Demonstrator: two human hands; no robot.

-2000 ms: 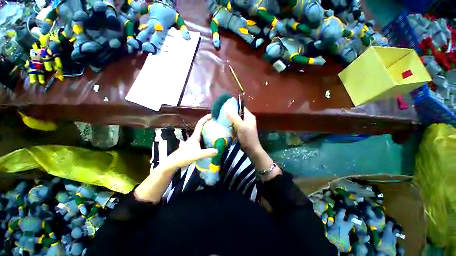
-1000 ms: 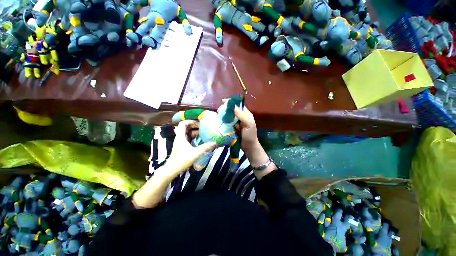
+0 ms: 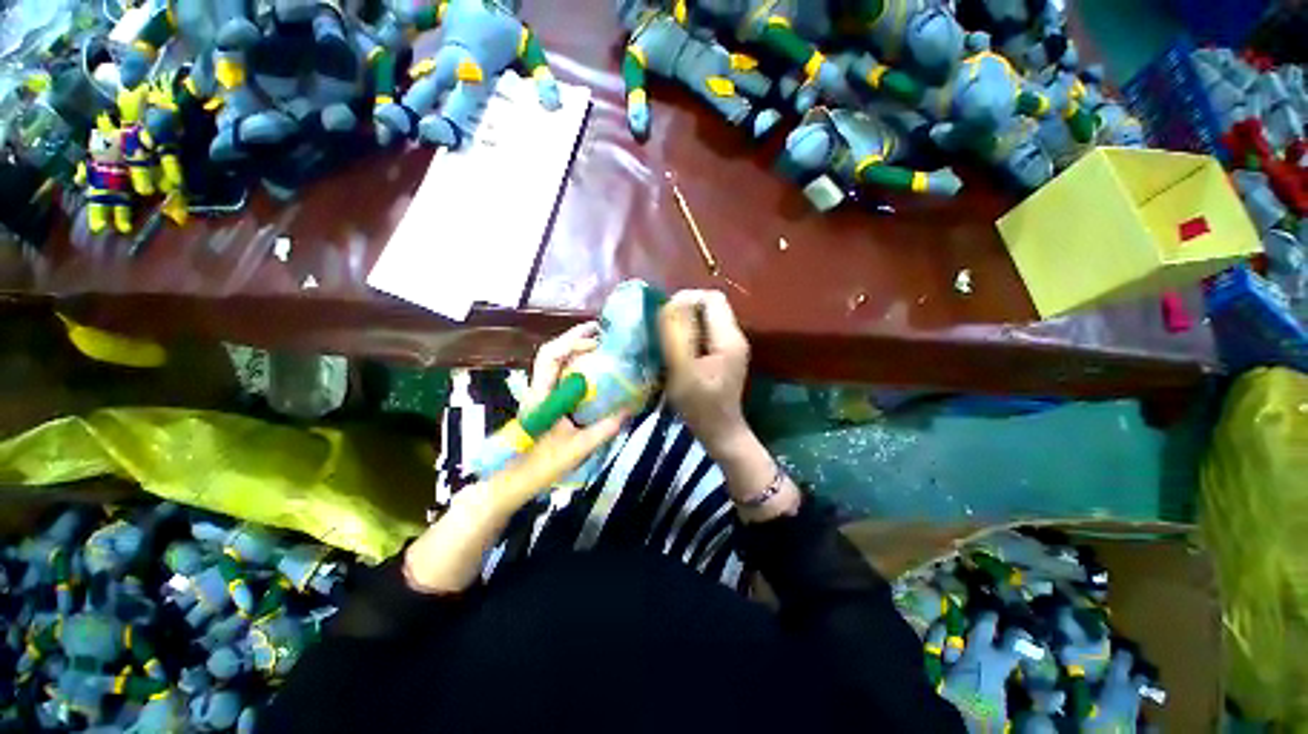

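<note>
A grey-blue plush figure (image 3: 615,376) is held over my striped lap at the table's front edge, its head end up. A green arm with a yellow band points down to the left. My left hand (image 3: 552,416) is wrapped around its body, with the thumb across the front and fingers behind. My right hand (image 3: 703,359) is at the right side of the head with bent fingers, slightly blurred. Whether it touches the head or holds a tool cannot be told.
White paper sheets (image 3: 488,201), a thin yellow-tan stick (image 3: 693,224) and a yellow box (image 3: 1083,237) lie on the brown-red table (image 3: 803,308). Plush figures are heaped along its far side. Cartons of dolls stand below at both sides, with yellow-green plastic (image 3: 215,466) at the left.
The plush figure has been turned and sits more upright; its green arm now points down to the left. My right hand's fingers have curled near the head, and the dark tool no longer shows.
</note>
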